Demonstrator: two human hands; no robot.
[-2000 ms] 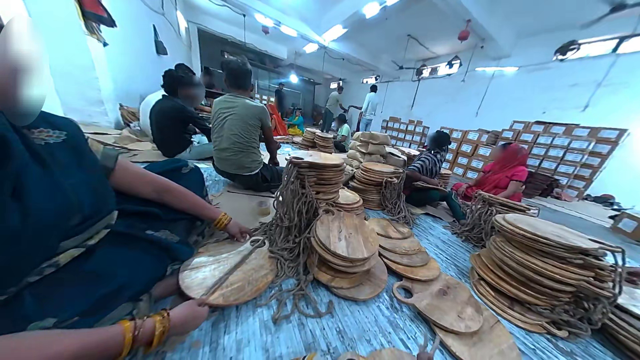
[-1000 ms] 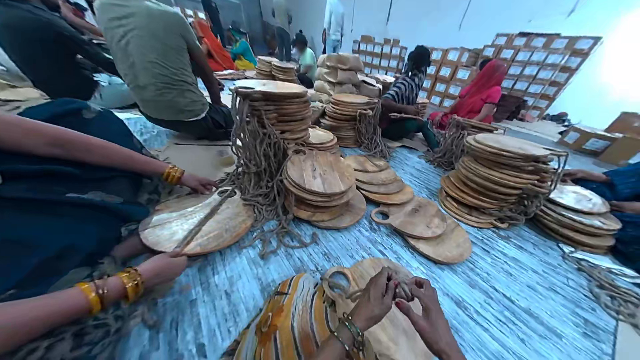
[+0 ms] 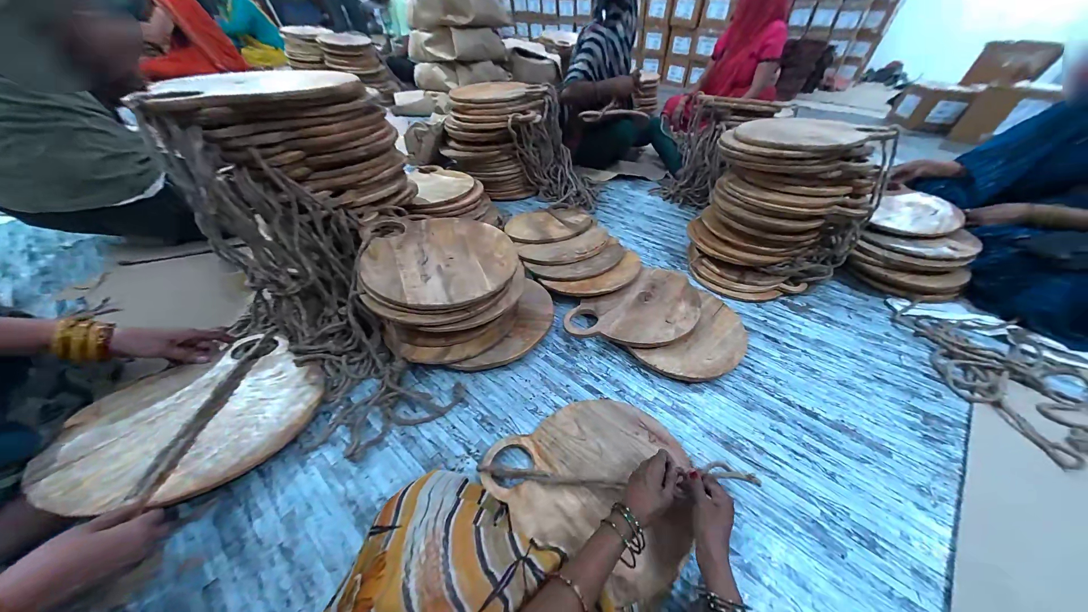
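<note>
A round wooden board (image 3: 595,433) with a ring handle rests by my knee, which striped cloth (image 3: 438,544) covers. Brown cord (image 3: 565,478) runs from the ring handle across the board's face to my fingers, and its loose end sticks out to the right. My left hand (image 3: 653,489) pinches the cord over the board. Close beside it, fingertips nearly touching, my right hand (image 3: 710,506) grips the cord near its end. Whether a knot lies between the fingers is hidden.
Stacked round boards (image 3: 438,263) stand ahead, with more at right (image 3: 790,195). A tall stack at left (image 3: 255,89) has cords (image 3: 297,246) hanging from it. At left, a co-worker's hands hold a corded board (image 3: 195,425). Another person sits at right, near loose cords (image 3: 994,365). Cartons stand behind.
The view has tipped down and turned since the earliest frame. My hands, barely in view then, were over the board one second ago; now they are farther apart from the ring handle, along the cord.
</note>
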